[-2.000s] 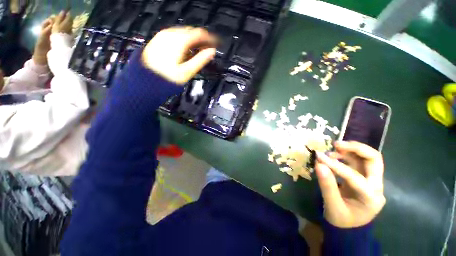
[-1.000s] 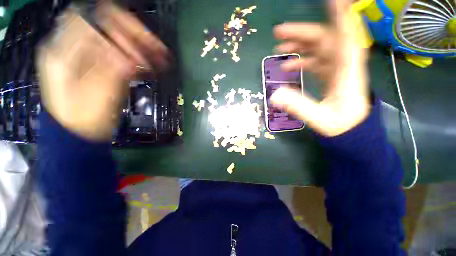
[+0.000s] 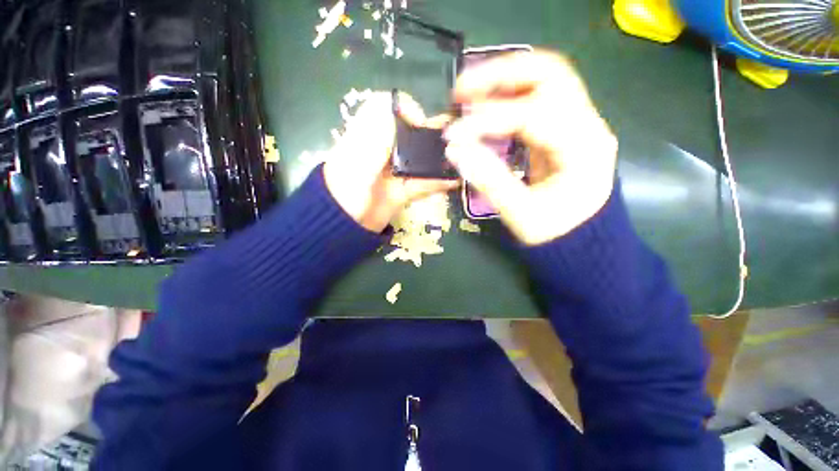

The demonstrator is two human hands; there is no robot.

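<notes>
A thin black rectangular frame (image 3: pixel 421 152) with an open window and a solid lower block is held up over the bench. My left hand (image 3: pixel 368 170) grips its lower left side, with fingers behind it. My right hand (image 3: pixel 538 147) is at the frame's right edge, fingertips pinched together there; whether they hold a small piece cannot be told. A pile of small cream bits (image 3: pixel 419 235) lies below and behind my left hand, partly hidden. A phone (image 3: pixel 482 201) lies flat behind my right hand, mostly covered.
A glossy black blister tray (image 3: pixel 235 138) at left holds frames with grey-silver areas in several pockets. More small bits (image 3: pixel 329 23) lie at the top. A yellow and blue fan (image 3: pixel 713 28) stands upper right, its white cable (image 3: pixel 731 184) running down the bench. Dark items lie below the bench at lower right.
Both hands have moved inward from the sides and now meet at the black frame, over the pile and phone. The view has shifted, and the other worker's arms are out of sight.
</notes>
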